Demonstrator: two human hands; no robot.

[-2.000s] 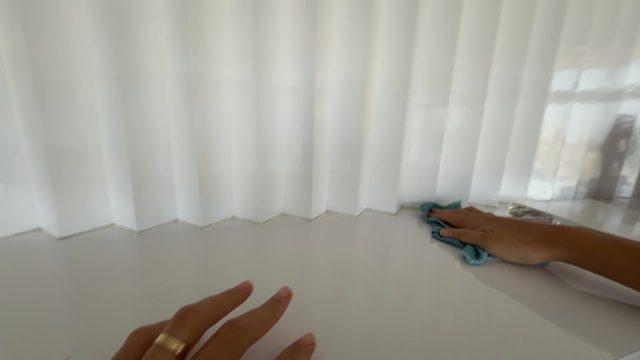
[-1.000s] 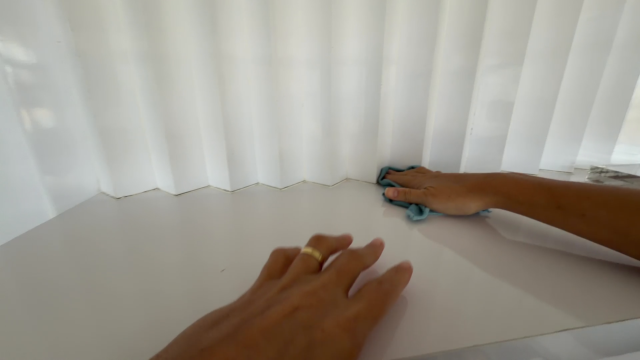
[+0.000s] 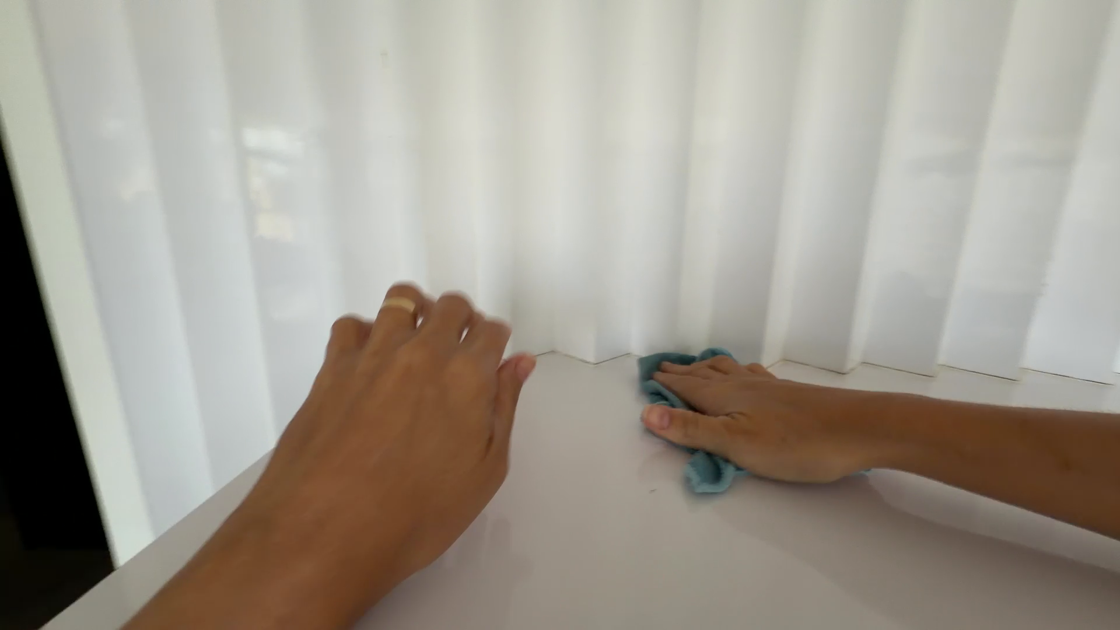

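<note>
My right hand (image 3: 761, 420) lies flat on a crumpled blue-green cloth (image 3: 710, 472), pressing it on a glossy white surface (image 3: 595, 542) close to the foot of a pleated white panel (image 3: 612, 175). Parts of the cloth stick out past the fingertips and below the thumb. To the left, my left hand (image 3: 420, 394) is raised over the surface with its back to the camera and a gold-coloured ring on one finger. Its fingers are bent and somewhat spread, and nothing shows in it; the palm is hidden.
The pleated panel's zigzag lower edge meets the surface along the back. At the left stands a pale upright edge strip (image 3: 70, 289), with a dark area (image 3: 35, 420) beyond it. A small dark speck (image 3: 653, 490) lies on the surface below the cloth.
The view has swung left, bringing the panel's left end into sight. My left hand has risen and reached farther forward, its fingers now more bent. My right hand has stayed on the cloth.
</note>
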